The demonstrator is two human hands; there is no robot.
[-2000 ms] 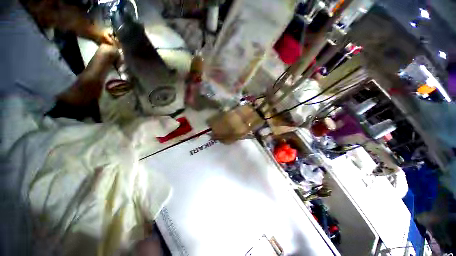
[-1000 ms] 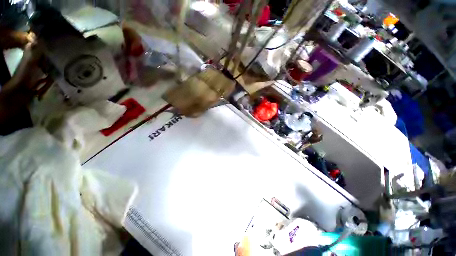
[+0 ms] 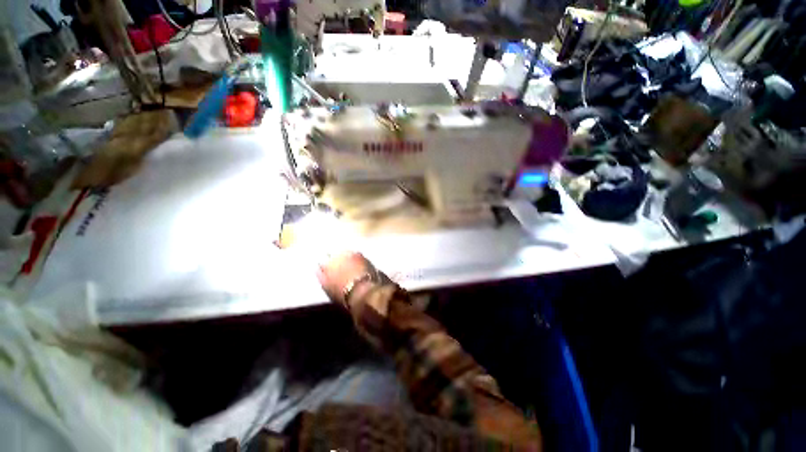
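The white lockstitch sewing machine (image 3: 477,163) stands on the white machine table (image 3: 203,256), its needle end at the left, lit by strong glare. My right hand (image 3: 346,272), in a patterned sleeve, reaches to the table's front edge just before the needle area. Its fingers are washed out by the glare, so whether they hold anything cannot be told. A tan patch lies under the machine arm. A cream-white garment heap (image 3: 62,371) is at the lower left. My left hand is not in view.
A blue bar (image 3: 209,106) and a green lamp or holder (image 3: 277,66) stand by the machine's left end. A red-orange lump (image 3: 240,109) is behind the table. Dark cloth (image 3: 619,75) is piled at the back right. A brown piece (image 3: 128,150) lies at the back left. More white cloth lies below the table edge.
The view has swung from the table's left side to the sewing machine. My right hand now shows near the needle. The cream-white cloth now sits at the lower left.
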